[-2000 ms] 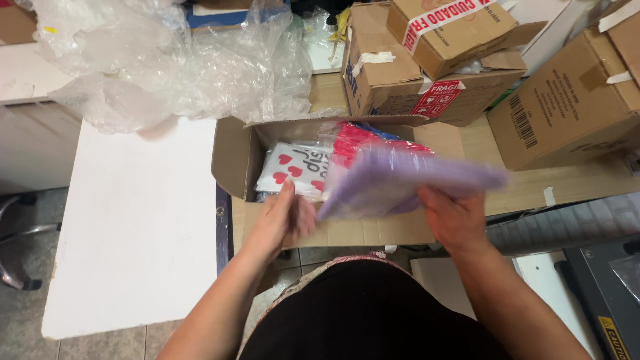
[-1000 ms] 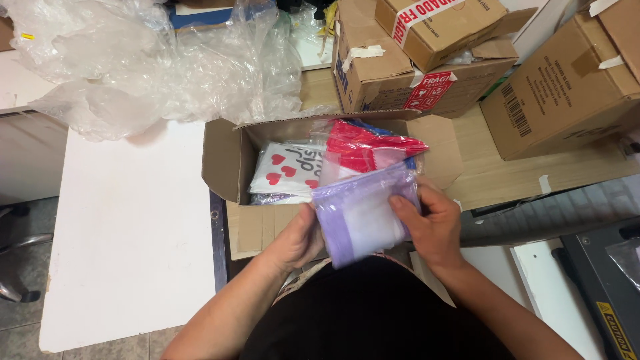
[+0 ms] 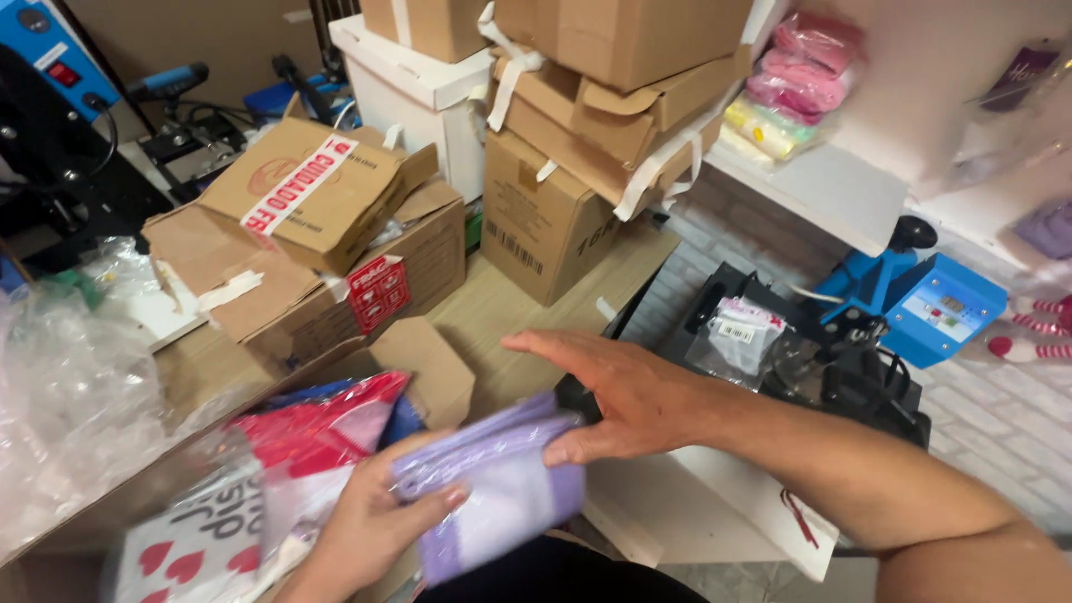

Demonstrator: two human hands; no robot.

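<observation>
A purple and white folded cloth item in clear plastic [image 3: 502, 486] is pinched at its left side by my left hand [image 3: 389, 507]. My right hand [image 3: 620, 394] has its fingers spread behind the item's upper right corner, the thumb at or very near the plastic. Under and left of the hands lies an opened cardboard box [image 3: 431, 368]. Inside it are a red and pink bagged cloth item [image 3: 335, 423] and a white bagged one with red hearts and black lettering [image 3: 188, 536].
Cardboard boxes [image 3: 402, 276] stand behind the opened box, with another tall carton [image 3: 536, 226] to their right. Crumpled clear plastic [image 3: 75, 402] lies at the left. A blue and black heat press [image 3: 946, 306] stands at the right, below a shelf [image 3: 821, 188] with bagged cloths.
The view has swung far to the right. One second ago both hands held the purple item; now my right hand's fingers are spread and my left hand grips it.
</observation>
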